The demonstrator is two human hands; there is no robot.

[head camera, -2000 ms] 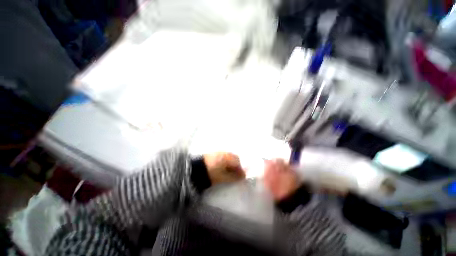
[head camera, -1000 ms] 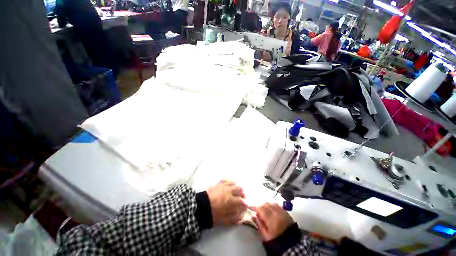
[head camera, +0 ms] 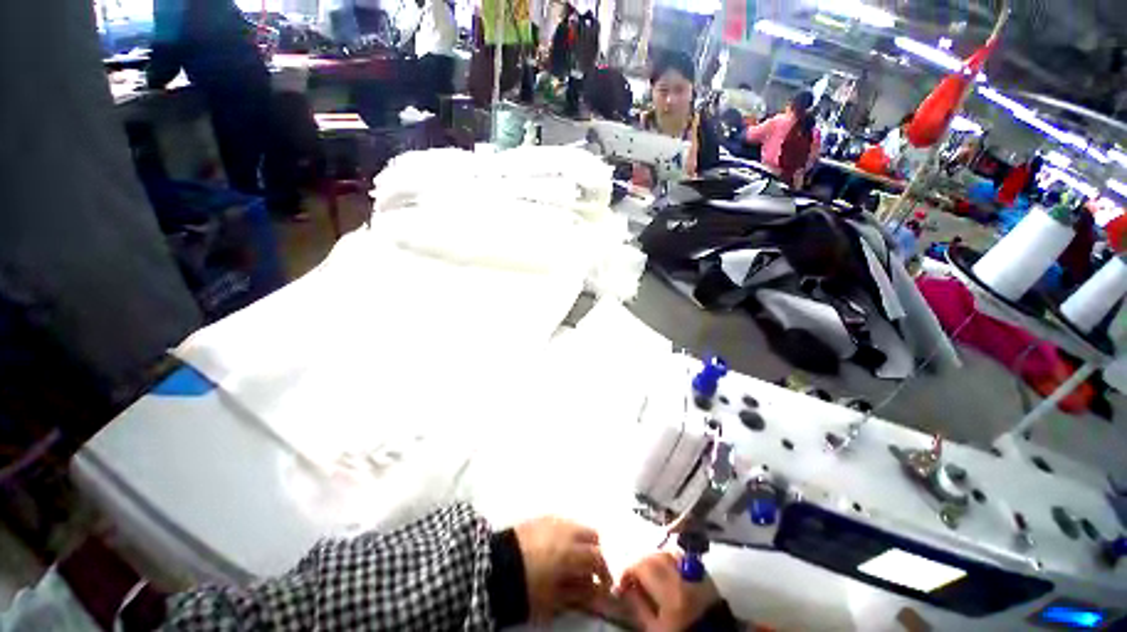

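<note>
White cut panels (head camera: 371,333) lie spread over the left and middle of the table, with a thicker layered heap (head camera: 494,204) behind. The white sewing machine (head camera: 853,457) stands at the right, with blue knobs and a lit panel. My left hand (head camera: 562,565) is at the bottom centre with bent fingers, left of the needle area. My right hand (head camera: 667,595) is close beside it, under the left end of the machine head, partly cut off by the lower edge. White cloth lies around the fingers, but glare hides what they pinch.
A black, grey and white fabric heap (head camera: 791,266) lies behind the machine. White thread cones (head camera: 1023,253) and pink-red cloth (head camera: 989,333) are at the right. A person (head camera: 671,111) sits behind another machine. The table's rounded corner (head camera: 124,475) is at the lower left.
The view has tilted up, so the hands, table and machine appear lower. The hands stay close together by the needle area. The blur of the earliest frame is gone.
</note>
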